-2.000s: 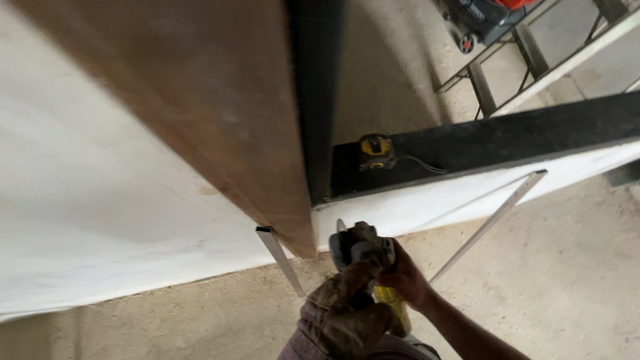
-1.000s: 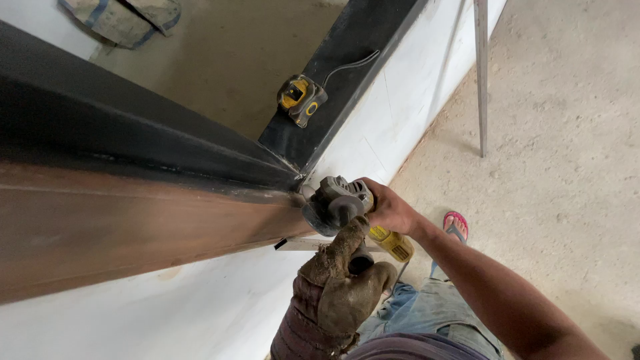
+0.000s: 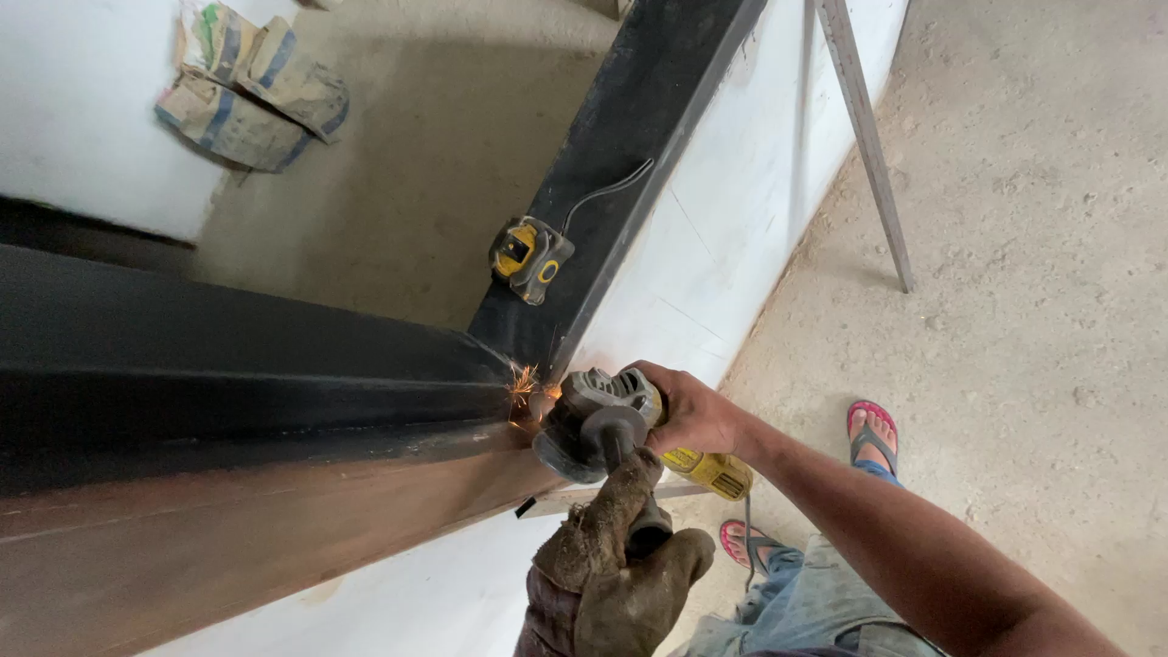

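Note:
An angle grinder [image 3: 607, 406] with a yellow body and a round guard is at the corner where two black metal frame members meet. Orange sparks [image 3: 523, 385] fly at its disc. My left hand [image 3: 620, 566], in a worn leather work glove, grips the side handle. My bare right hand [image 3: 689, 411] is wrapped around the grinder just behind its head. A yellow and black tape measure [image 3: 529, 258] lies on the black sill [image 3: 602, 164] above the grinder, with a thin looped cord beside it. The disc's edge is partly hidden by the guard.
The black upright [image 3: 255, 365] and its brown face [image 3: 274, 538] run off to the left. A thin metal bar [image 3: 867, 146] leans against the white wall [image 3: 684, 246] at right. Crumpled sacks [image 3: 255, 87] lie upper left. My sandalled feet [image 3: 871, 433] are on the rough concrete floor.
Orange sparks now show at the disc; none show in the earlier frames. Both hands keep hold of the grinder. The view has turned and moved closer since the oldest frame.

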